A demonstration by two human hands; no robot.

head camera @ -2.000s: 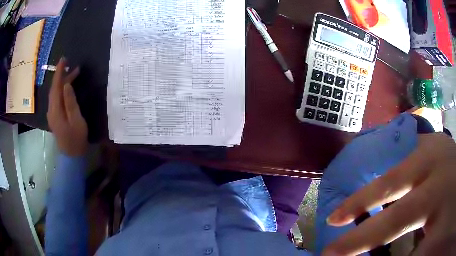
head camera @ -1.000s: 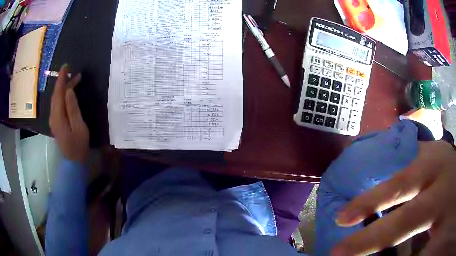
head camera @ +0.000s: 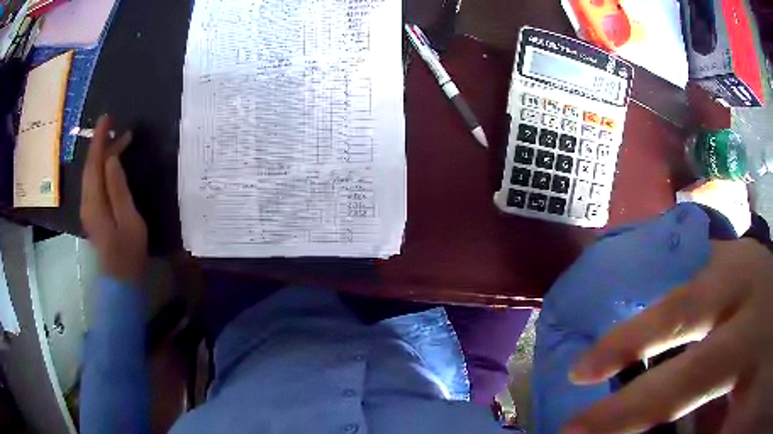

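Note:
My left hand (head camera: 114, 203) rests at the desk's left part, holding a small white stick, probably a cigarette (head camera: 82, 132), between two fingers. My right hand (head camera: 695, 331) is large and blurred at the lower right, fingers apart, holding nothing visible; the frame cuts part of it off. Between the hands lies a stack of printed record sheets (head camera: 292, 136) with handwriting at its right side. A white pen with dark grip (head camera: 447, 86) lies right of the sheets. A white-silver calculator (head camera: 564, 127) lies right of the pen, its display showing digits.
A tan-orange envelope or notebook (head camera: 41, 131) lies on something blue at the left. An orange-red item (head camera: 603, 23) on white is beyond the calculator. A black-and-red carton (head camera: 727, 51) and green bottle (head camera: 719, 154) stand at the right. The desk edge (head camera: 475, 298) runs before my lap.
The view has shifted slightly, so sheets, pen and calculator sit a little further left. The hands keep nearly the same poses; the white stick stays in my left hand.

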